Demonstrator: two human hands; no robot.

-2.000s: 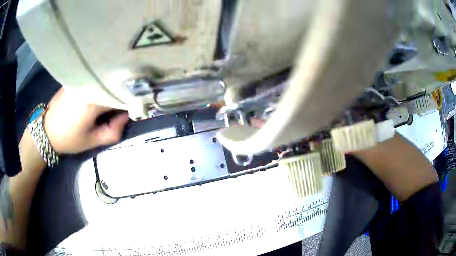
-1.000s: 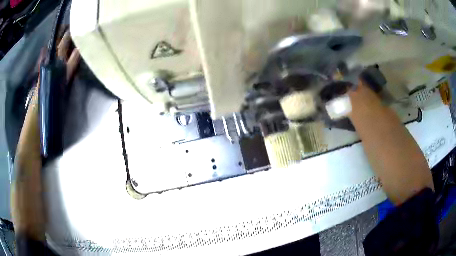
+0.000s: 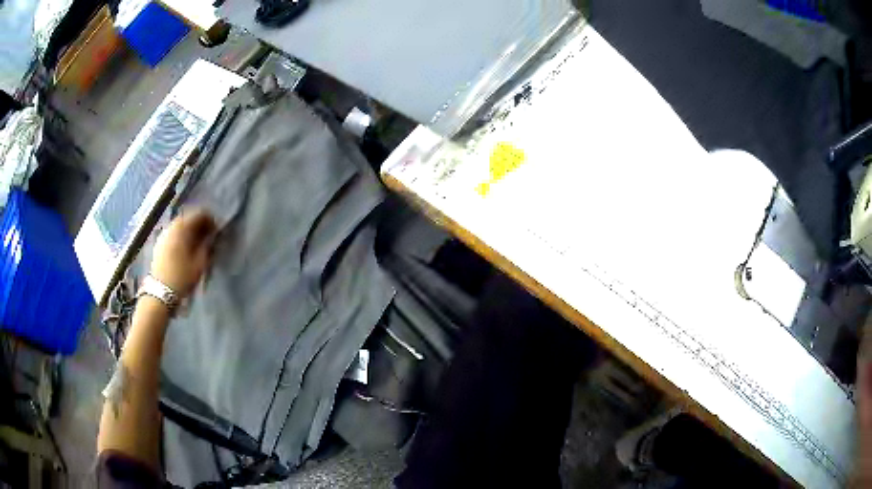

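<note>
A bundle of grey-black cloth panels (image 3: 277,220) hangs at the left beside the white machine table (image 3: 593,229), with small white tags among the layers. My left hand (image 3: 185,250), with a bracelet at the wrist, is at the bundle's left edge. Its fingers look curled against the top panel, but blur hides whether they grip it. A narrow strip of skin shows at the right picture edge, likely my right arm; my right hand is not in view. Part of the slide plate (image 3: 776,287) and a sliver of the cream machine (image 3: 863,215) show at the right.
A blue crate (image 3: 40,277) stands at the far left, and another blue box (image 3: 155,33) is behind it. A white board with a grey panel (image 3: 148,172) lies beyond the bundle. The table has a wooden edge (image 3: 535,291) and a yellow mark (image 3: 501,164). Dark cloth lies at the upper right.
The view has swung left from the machine head to the hanging bundle. My left hand, earlier by the machine's left side, is now at the bundle. My right hand has left the picture.
</note>
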